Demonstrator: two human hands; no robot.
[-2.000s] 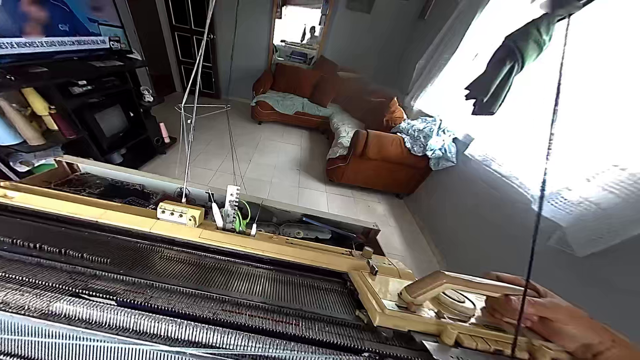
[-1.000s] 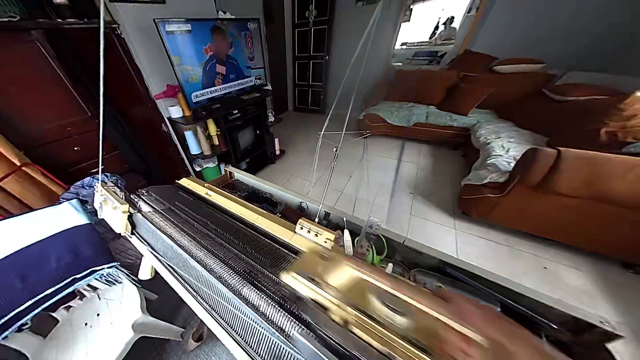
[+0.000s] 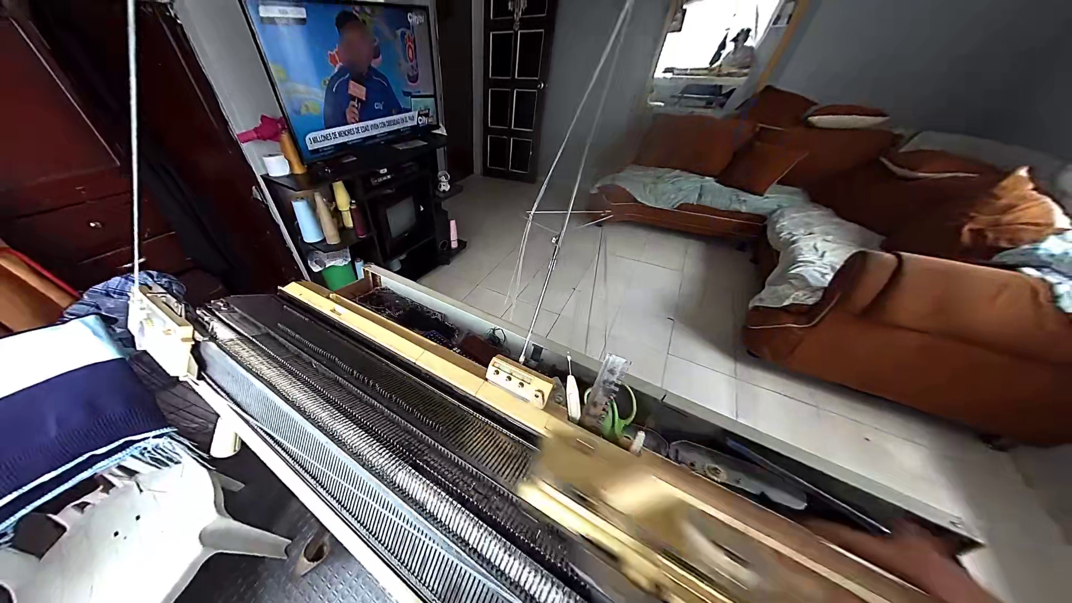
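A flatbed knitting machine with a long needle bed (image 3: 377, 427) runs diagonally from the left to the lower right. Its cream carriage (image 3: 645, 519) is motion-blurred at the lower right of the bed. My right hand (image 3: 913, 557), also blurred, is at the carriage's right end, gripping it; its exact finger positions are unclear. A cream tension unit (image 3: 519, 381) with a thin yarn mast stands on the rear rail. Green-handled scissors (image 3: 618, 414) and a white-handled tool (image 3: 573, 394) lie behind the rail. My left hand is out of view.
A cream end piece (image 3: 163, 335) with a taut cord sits at the bed's left end. Navy and white knitted fabric (image 3: 75, 402) lies over a white plastic chair (image 3: 151, 536). Yarn cones (image 3: 327, 218) stand on the television stand. A brown sofa (image 3: 913, 335) is behind the machine.
The view has swung left, bringing the bed's left end and the chair into sight. The carriage has come away from the bed's right end, leftward along the bed, with my right hand at it.
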